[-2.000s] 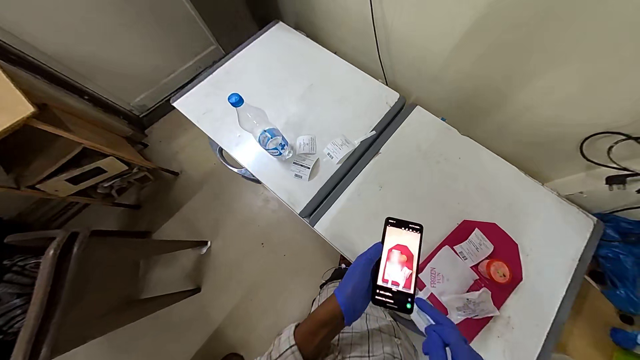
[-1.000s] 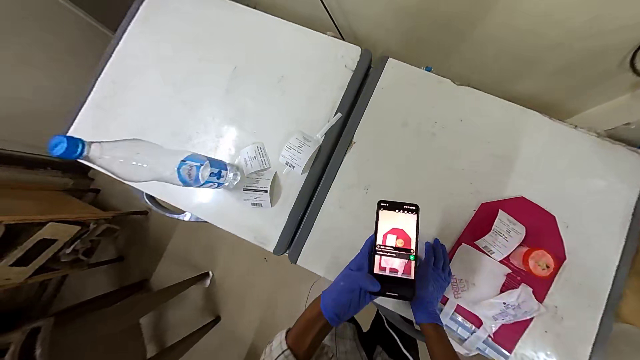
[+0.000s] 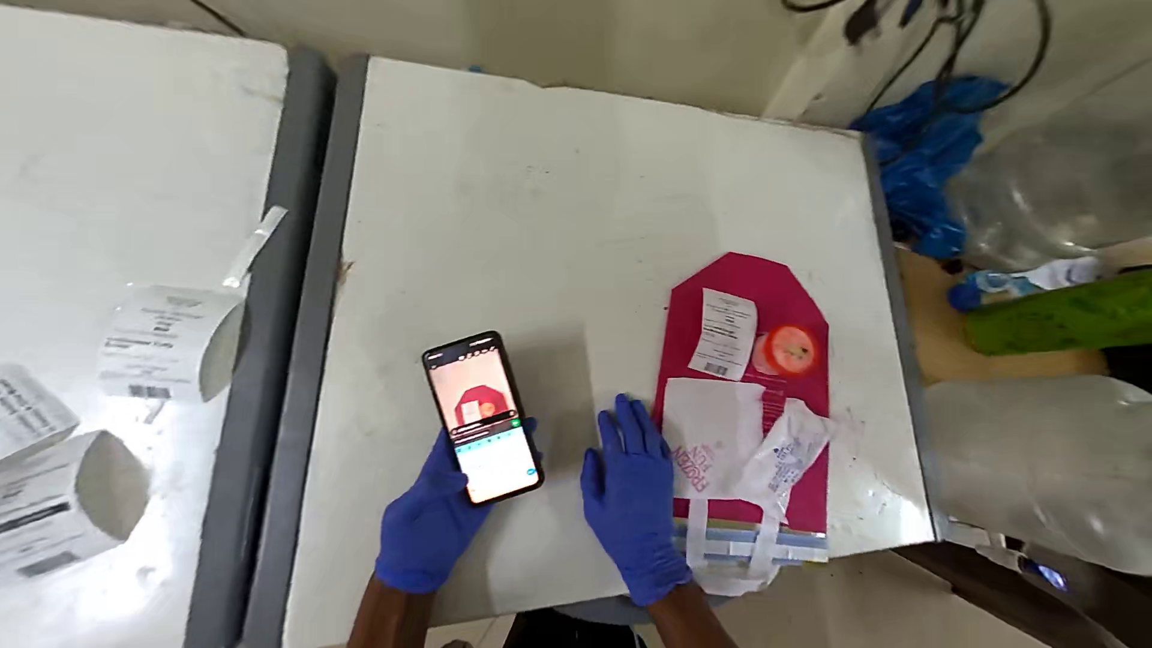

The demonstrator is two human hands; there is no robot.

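A black smartphone point(image 3: 484, 417) with a lit screen rests in my left hand point(image 3: 430, 522), which wears a blue glove. The screen shows a picture of the pink item and a keyboard. My right hand point(image 3: 630, 504), also gloved in blue, lies palm down on the white table with nothing in it, its fingers close to the left edge of a flat magenta bag point(image 3: 738, 279). On that bag lie a printed paper slip point(image 3: 725, 333), a small round container with an orange-red rim point(image 3: 791, 350), a white printed bag with handles point(image 3: 711, 432) and a crumpled clear wrapper point(image 3: 794, 445).
Curled printed labels point(image 3: 166, 342) lie on the second table at the left, across a grey-edged gap point(image 3: 297, 270). Beyond the right edge are a blue plastic bag point(image 3: 927, 162), large clear plastic sacks point(image 3: 1035, 459), a green item point(image 3: 1062, 315) and black cables point(image 3: 963, 45).
The view has swung right. My right hand has moved away from the phone onto the table beside the magenta bag. A keyboard now shows on the phone screen.
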